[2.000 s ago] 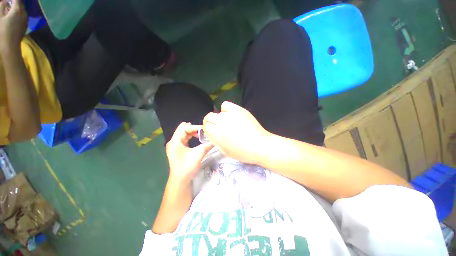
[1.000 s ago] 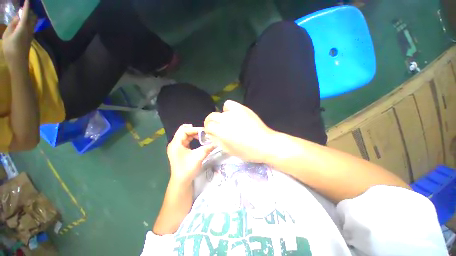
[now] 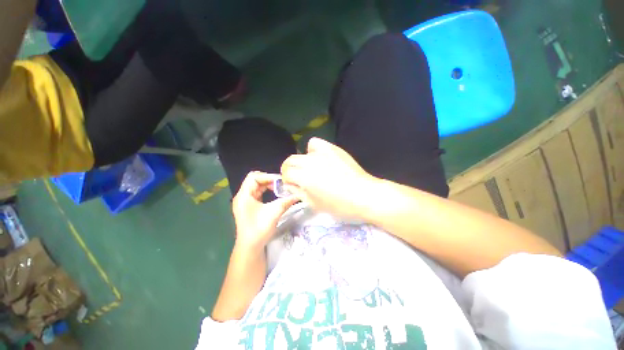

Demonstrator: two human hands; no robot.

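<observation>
A small whitish plastic housing (image 3: 279, 187) with a dark opening is held above my lap, between my two hands. My left hand (image 3: 256, 212) pinches it between thumb and fingertips from the left. My right hand (image 3: 327, 179) is closed over its right side, fingers curled, touching it. Most of the housing is hidden by my fingers. Whether the right hand also holds a small tool cannot be seen.
A blue stool (image 3: 472, 96) stands beside my right knee. Brown cartons (image 3: 527, 184) and a blue crate (image 3: 599, 256) are at the right. A coworker in yellow (image 3: 44, 123) sits at the left by a green table corner (image 3: 102, 24). Blue crates (image 3: 140, 195) and brown packaging (image 3: 37, 280) lie on the floor.
My hands keep nearly the same pose around the housing. The coworker's arm has moved up toward the top left corner. The view has shifted slightly.
</observation>
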